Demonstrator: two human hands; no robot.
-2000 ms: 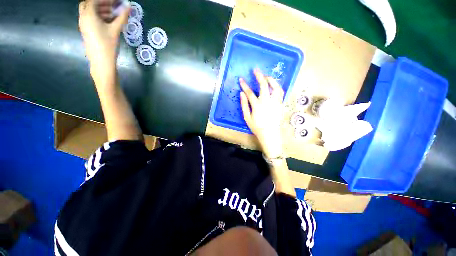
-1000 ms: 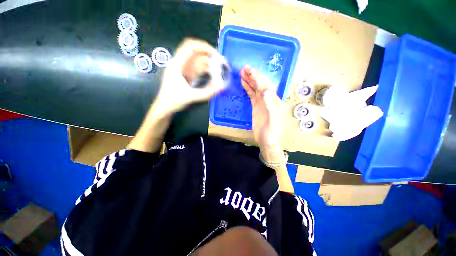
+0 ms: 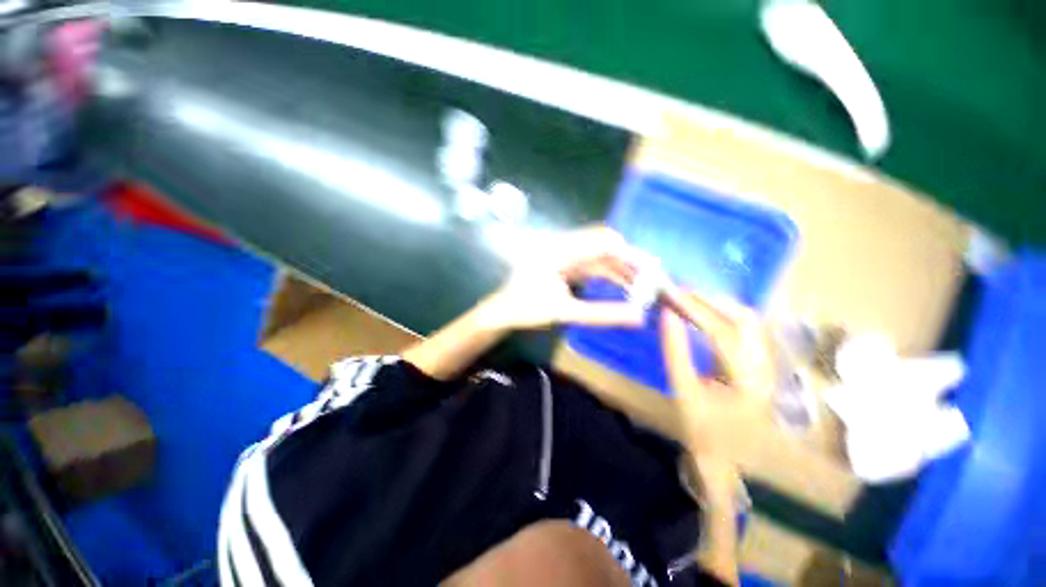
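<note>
My left hand [image 3: 562, 284] holds a small whitish piece [image 3: 645, 283], apparently a gear wheel, over the small blue tray [image 3: 751, 229]. My right hand [image 3: 723, 355] is beside it above the tray, its fingertips at the piece; blur hides whether they grip anything. Several white gear wheels [image 3: 465, 155] lie on the dark bench to the left, blurred into one patch. Other wheels [image 3: 794, 396] lie blurred on the cardboard, right of my right hand. The tray's contents are too blurred to tell.
A crumpled white cloth [image 3: 895, 407] lies on the cardboard mat [image 3: 889, 258], beside the large blue bin [image 3: 986, 447] at the right edge. A curved white housing [image 3: 832, 67] lies on the green belt [image 3: 642, 52]. An open carton [image 3: 333, 333] stands below the bench.
The view has swung left, so the bench things appear further right and lower. My left hand came from the loose wheels to the tray. My right hand rose and met it.
</note>
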